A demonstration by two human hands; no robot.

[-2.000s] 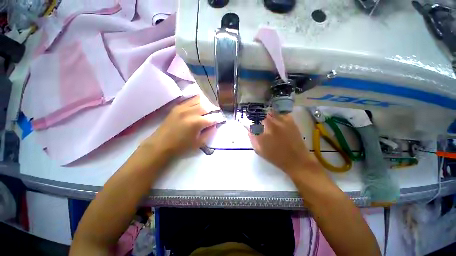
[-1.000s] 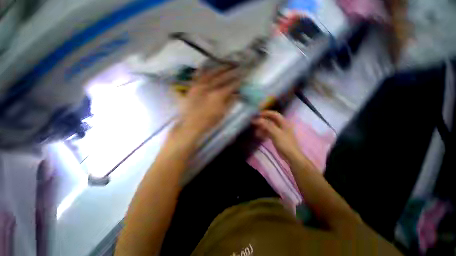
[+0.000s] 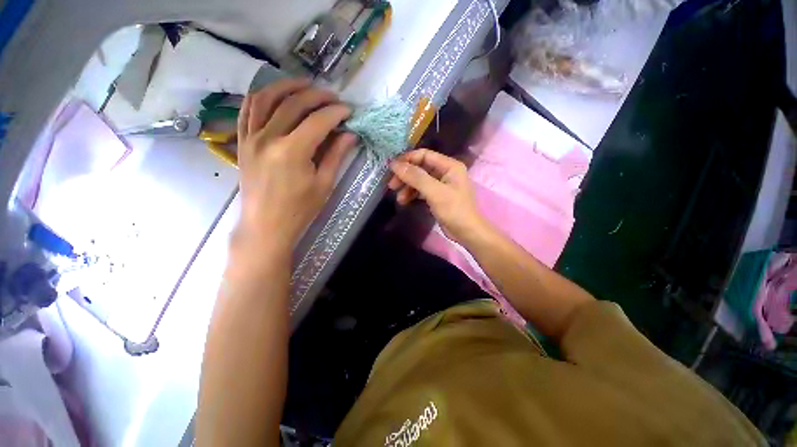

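Note:
A pale green fuzzy thread tuft (image 3: 383,127) hangs over the table's front edge. My left hand (image 3: 288,144) lies on the table at the tuft's left end, fingers curled over it; the fingers hide whether they grip it. My right hand (image 3: 433,185) is at the tuft's lower end, just off the table edge, with thumb and forefinger close together. Whether a thread is pinched between them is too small to tell.
Scissors (image 3: 218,131) with green and yellow handles lie behind my left hand. Small metal parts (image 3: 336,39) lie at the top. The edge ruler (image 3: 336,227) bears orange tape (image 3: 421,120). Pink pieces (image 3: 524,196) lie on the board at right. The needle area (image 3: 35,284) is far left.
The view has swung right, away from the needle, where both hands were two seconds ago. My left hand is now at the thread tuft, and my right hand is beside the tuft's lower end.

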